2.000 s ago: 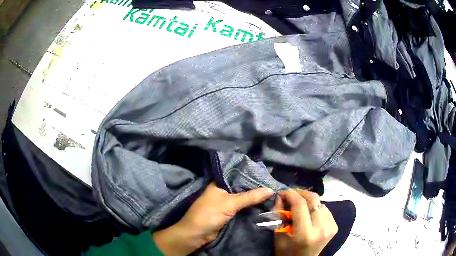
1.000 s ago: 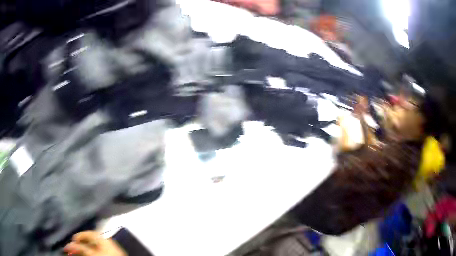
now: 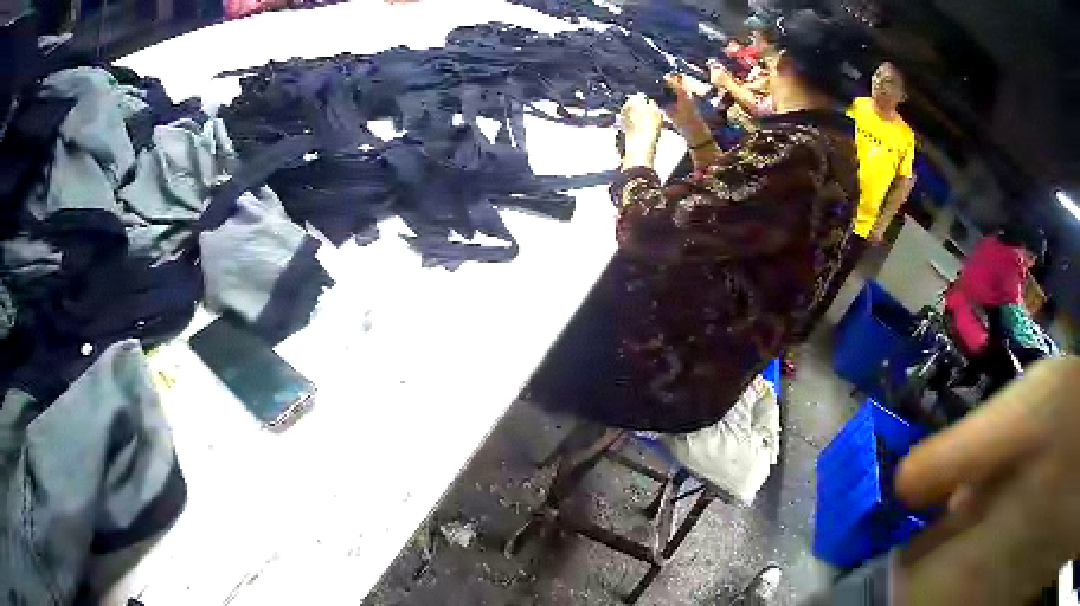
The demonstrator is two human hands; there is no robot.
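Note:
A grey garment part with a dark edge [image 3: 101,450] lies at the near left of the white table [image 3: 355,474]. More grey and near-black garments [image 3: 166,178] are heaped behind it, some with small shiny dots. A large blurred hand [image 3: 1007,456] is very close to the camera at the lower right, cut off by the edge. It appears to be my right hand, raised away from the garments. Its fingertips point left; whether it holds anything cannot be told. My left hand is out of the picture. No snips can be made out.
A dark phone [image 3: 252,371] lies on the table beside the garments. Tangled black strips [image 3: 438,130] spread farther along. A person in dark patterned clothing [image 3: 734,272] sits on a stool [image 3: 628,497] at the table's right edge. A yellow-shirted person [image 3: 882,154] and blue bins [image 3: 855,485] are beyond.
The view has swung right, from the garment under both hands to the strips and seated worker. My left hand has left view; my right hand now appears raised close to the camera.

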